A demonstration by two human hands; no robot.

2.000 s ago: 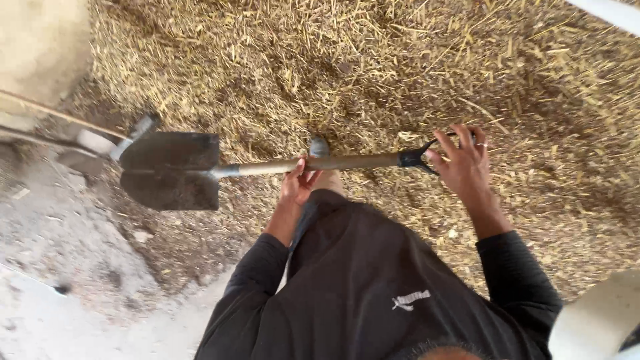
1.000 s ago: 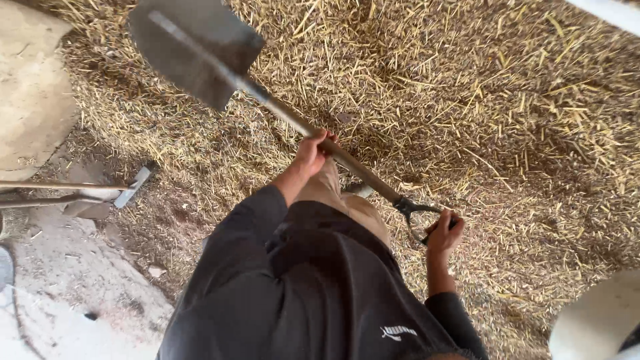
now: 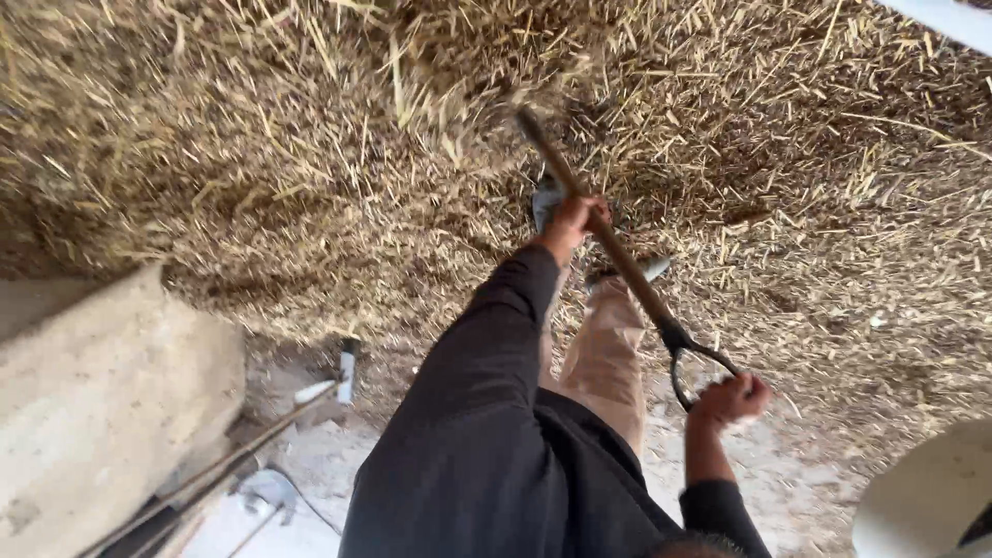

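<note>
A shovel with a wooden shaft [image 3: 632,275] and a black D-shaped grip [image 3: 678,370] slants across the middle of the view. My left hand [image 3: 575,217] is closed around the shaft, above my shoes. My right hand [image 3: 728,399] holds the D-shaped grip at the lower right. The shaft's far end runs into chopped straw [image 3: 434,139], and the blade does not show; it seems hidden by the straw. One shoe [image 3: 546,203] is under my left hand, the other shoe [image 3: 655,269] just right of the shaft.
A pale slab or block [image 3: 116,411] stands at the left. Near it lie a long wooden handle [image 3: 256,446] and a tool head with a light metal face [image 3: 346,373]. A rounded pale object [image 3: 930,496] is at the lower right. Pale hard ground borders the straw.
The blade showed at the upper left a second ago and is now out of sight at the straw. My left hand has reached forward with the shaft. The view has shifted.
</note>
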